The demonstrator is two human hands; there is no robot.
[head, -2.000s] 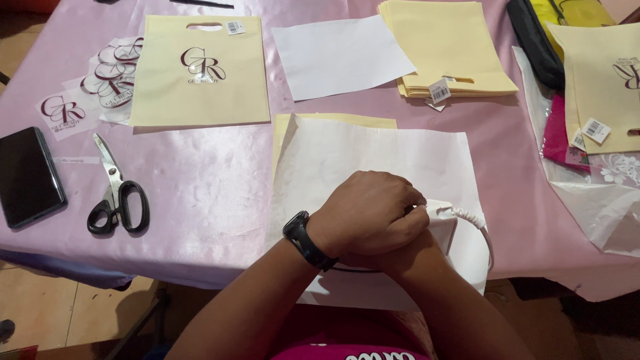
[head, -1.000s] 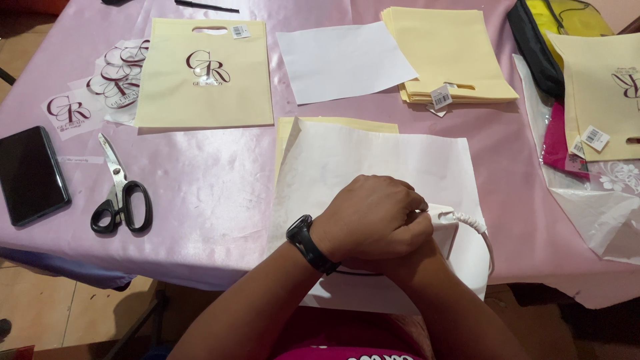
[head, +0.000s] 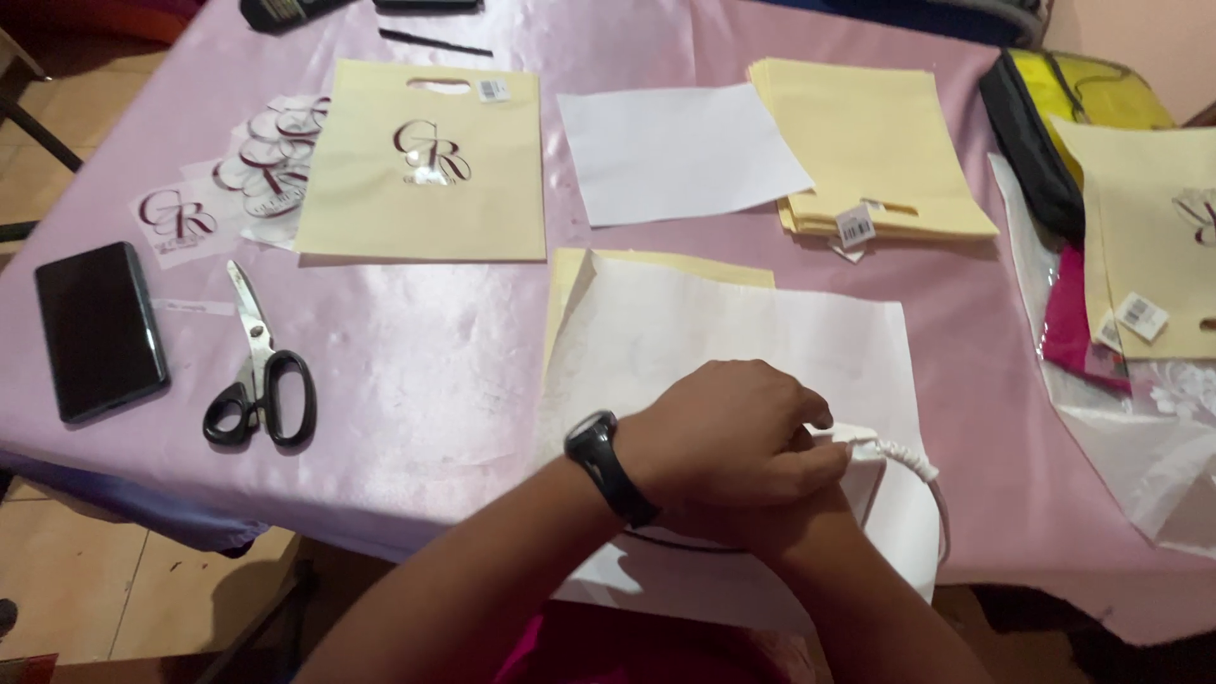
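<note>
My left hand [head: 736,432], with a black watch on its wrist, lies across the top of my right hand [head: 774,521]. Beneath the two hands is what looks like a white clothes iron [head: 850,439], its corded end showing at the right of my fingers. Most of its body and my right hand's fingers are hidden, so the grip of each hand is unclear. The iron stands on a large white sheet [head: 722,332], whose left corner curls up. Under the sheet, a cream bag [head: 665,261] shows along the upper and left edges.
Black-handled scissors [head: 256,380] and a phone [head: 100,332] lie left. Behind are a printed cream bag [head: 427,214], transparent decals [head: 176,226], a white sheet [head: 679,157] and stacked cream bags [head: 874,133]. Right are a black-and-yellow case [head: 1035,142] and more tagged bags [head: 1149,256].
</note>
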